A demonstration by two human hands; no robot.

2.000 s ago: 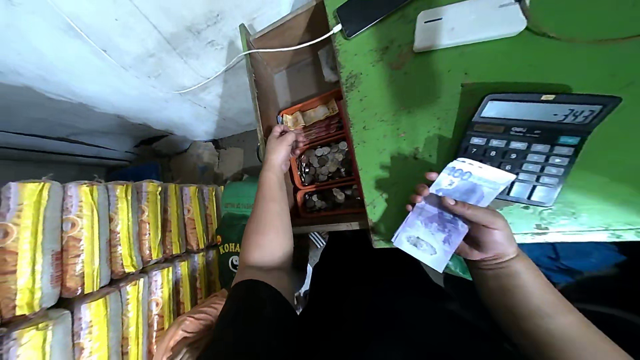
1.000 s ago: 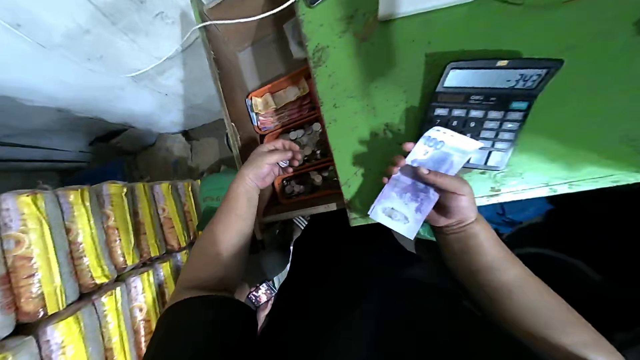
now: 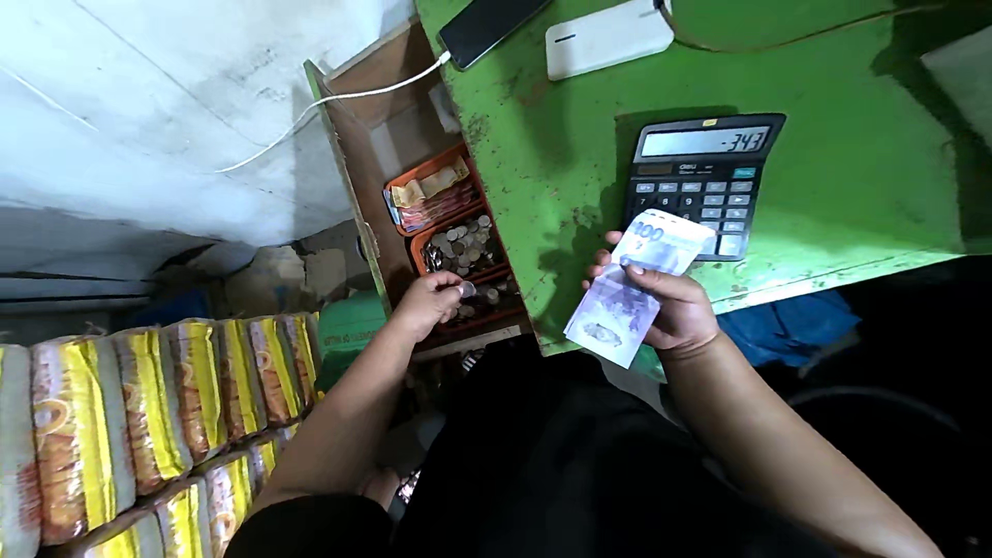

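My left hand pinches a coin between thumb and fingertips, over the near end of the open wooden drawer. Under and beside it, an orange tray holds loose coins in two compartments. Folded banknotes, orange and reddish, fill the far compartment. In my right hand are purple-and-white 100 banknotes, gripped under the thumb. Their upper end overlaps the lower keys of a black desk calculator, which lies on the green tabletop and shows -343.
On the green tabletop lie a dark phone with a white cable and a white power bank. Stacked plastic-wrapped packs stand at the left. A blue plastic item is below the table's near edge.
My left hand was at the banknote compartment two seconds ago, then moved nearer me to the coins; it now holds a coin. My right hand keeps the banknotes.
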